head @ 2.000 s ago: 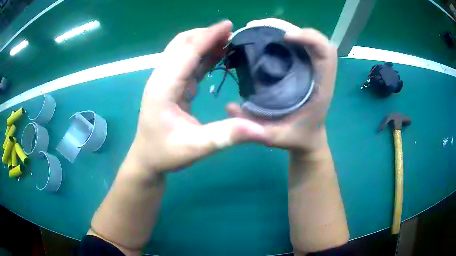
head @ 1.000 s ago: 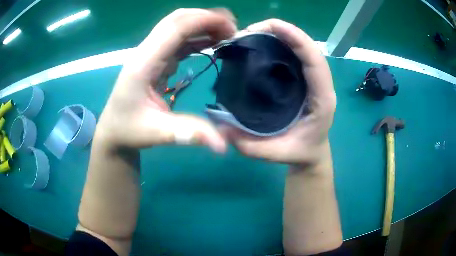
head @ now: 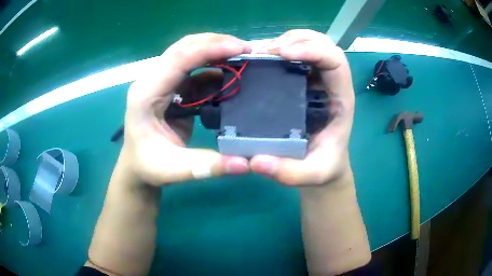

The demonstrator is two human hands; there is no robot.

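A black housing [head: 264, 99] is held up over the bench with its flat square panel facing me. A silver mesh cover [head: 262, 146] runs along its lower edge, with two small tabs on the panel, and its edge also shows at the top. Red and black lead wires [head: 239, 81] with a white connector [head: 177, 99] hang at the left side. My left hand [head: 162, 116] grips the left side, with a pale band on the thumb. My right hand [head: 329, 116] grips the right side. Both thumbs press on the mesh at the bottom.
Loose curved mesh covers [head: 69, 171] lie at the left. A black handle end [head: 117, 133] shows beside my left hand. A spare black unit [head: 394, 75] and a claw hammer [head: 411, 178] lie at the right. Beyond the white edge strip [head: 86, 85] is a glossy green surface with a small dark unit [head: 443, 13].
The housing has turned from its round face to its flat panel. My left hand has closed in from beside it onto its left side. The view has shifted, with the yellow cylinders almost out of frame.
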